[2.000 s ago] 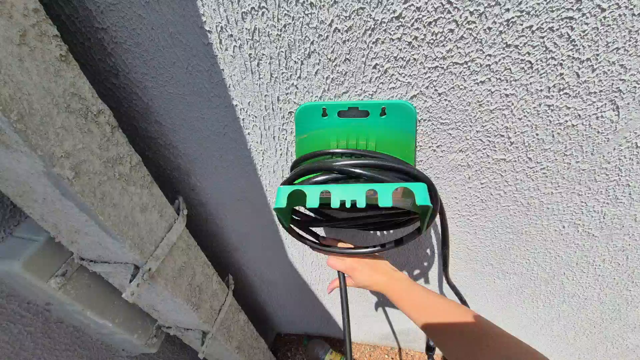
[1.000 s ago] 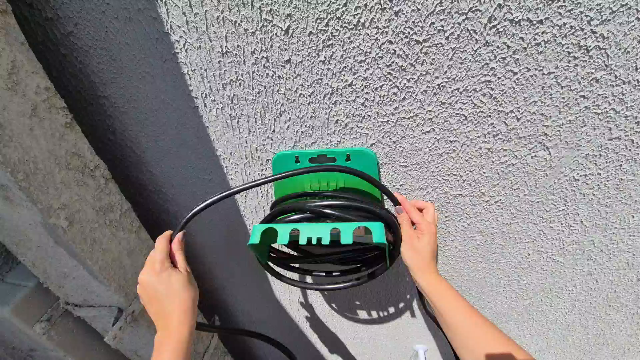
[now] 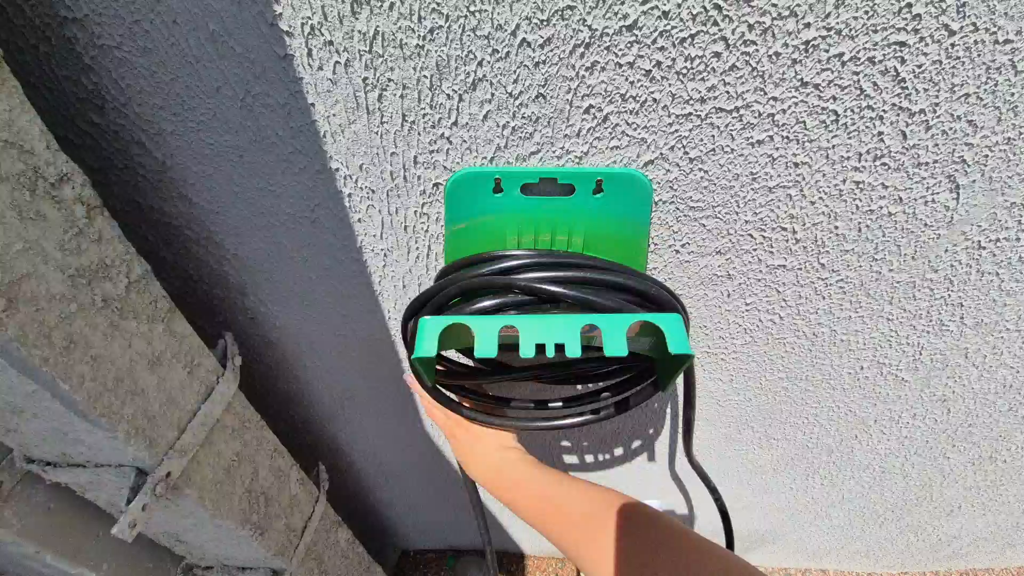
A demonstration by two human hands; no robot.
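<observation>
A green plastic hose hanger is on the rough wall, with a black hose wound around it in several loops. My right hand comes in from the bottom right and reaches under the lower left of the coil. Its fingers are partly hidden behind the loops, so how firmly they hold the hose cannot be seen. One length of hose hangs below this hand, and another runs down from the coil's right side. My left hand is out of view.
The textured grey wall lies partly in shadow at the left. A rough concrete post with metal straps slants along the left side. Reddish gravel shows at the wall's foot.
My left hand, which held a loop out to the left a second ago, has left the view. My right hand has moved from the coil's right side to its lower left. The raised loop now lies around the hanger.
</observation>
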